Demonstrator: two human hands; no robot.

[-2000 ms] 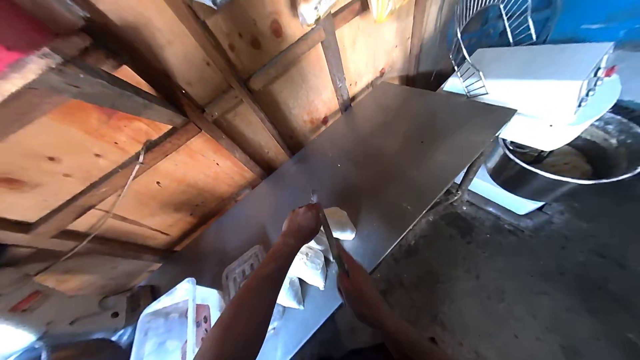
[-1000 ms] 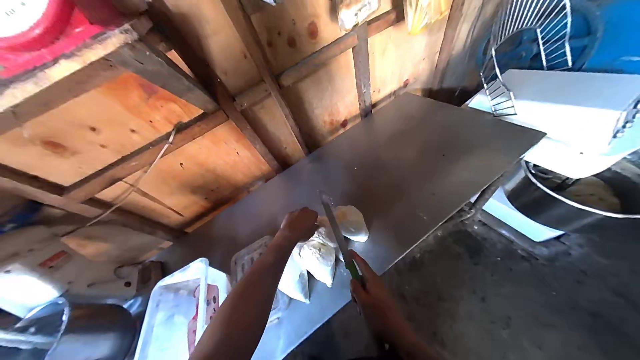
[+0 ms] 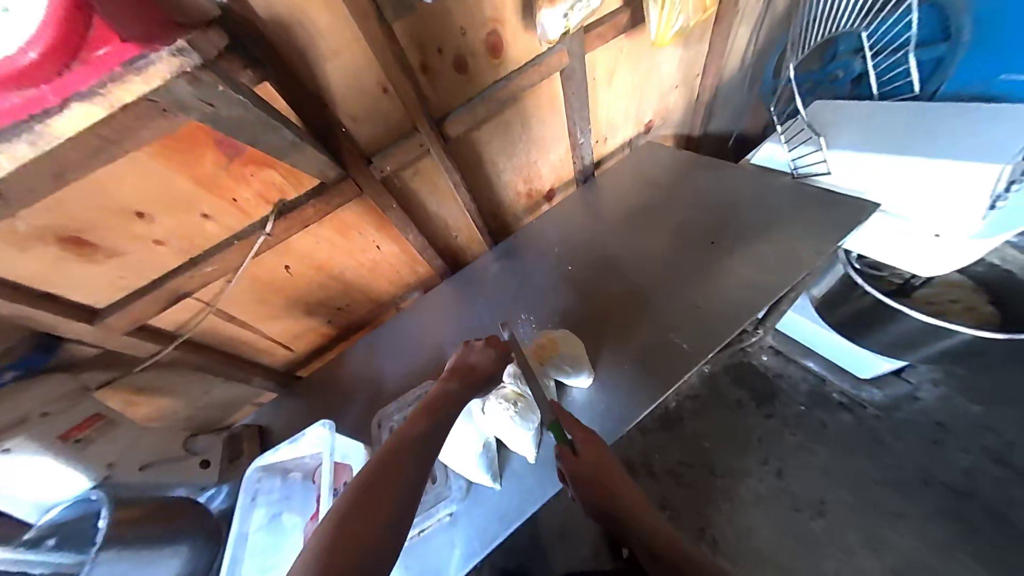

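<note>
My right hand (image 3: pixel 582 460) is closed around the green handle of a long-bladed knife (image 3: pixel 530 376), whose blade points up and away across several filled white plastic bags (image 3: pixel 512 418). My left hand (image 3: pixel 478 364) is at the blade's far end, its fingers bent over the top of a bag; whether they pinch the bag or the blade tip is too small to tell. One bag with a yellowish top (image 3: pixel 562 358) lies just right of the blade. The bags rest on a metal-topped table (image 3: pixel 664 216), with small white specks beyond the blade tip.
A clear plastic box (image 3: pixel 432 488) sits under my left forearm, and a white plastic bin (image 3: pixel 276 488) stands left of it. A wooden wall runs behind the table. A large metal pot (image 3: pixel 920 308) stands beyond the table's right end, below a white surface (image 3: pixel 920 160).
The knife blade and my right hand have shifted relative to the bags, the blade now crossing nearer their middle. My left hand stays by the bag tops. The view has moved somewhat.
</note>
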